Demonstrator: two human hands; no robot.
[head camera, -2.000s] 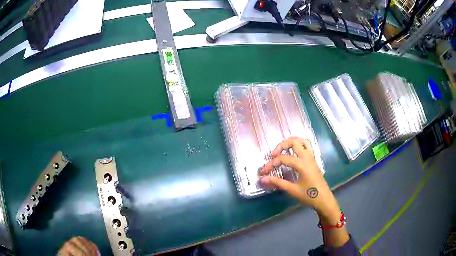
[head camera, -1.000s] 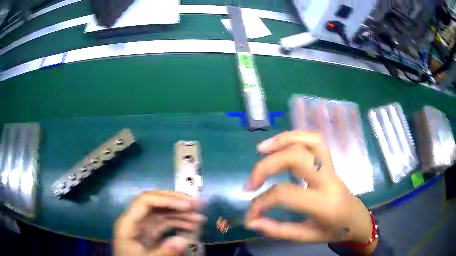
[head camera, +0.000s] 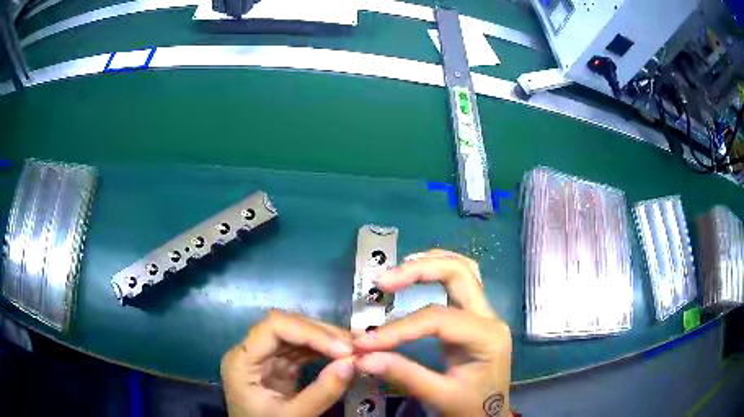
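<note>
A grey-beige metal block (head camera: 375, 241) with a row of round dark holes lies upright in the picture, in front of me. My left hand (head camera: 290, 362) and my right hand (head camera: 440, 334) are above its middle, fingertips together. A tiny reddish speck shows between the fingertips; its shape is too small to tell, and it seems pinched by both hands. The fingers hide part of the block's lower half. A second metal block (head camera: 196, 247) with several holes lies slanted at the left.
Clear tray stacks stand at far left (head camera: 50, 243) and right (head camera: 577, 252), with more trays (head camera: 665, 256) beyond. A labelled grey bar (head camera: 469, 147) lies beside blue tape. Tiny specks lie right of centre. A white machine cabinet (head camera: 612, 32) stands at upper right.
My right hand has left the tray stack and come to my left hand over the block. The small copper scatter seen beside the block a second ago no longer shows. The view has swung left.
</note>
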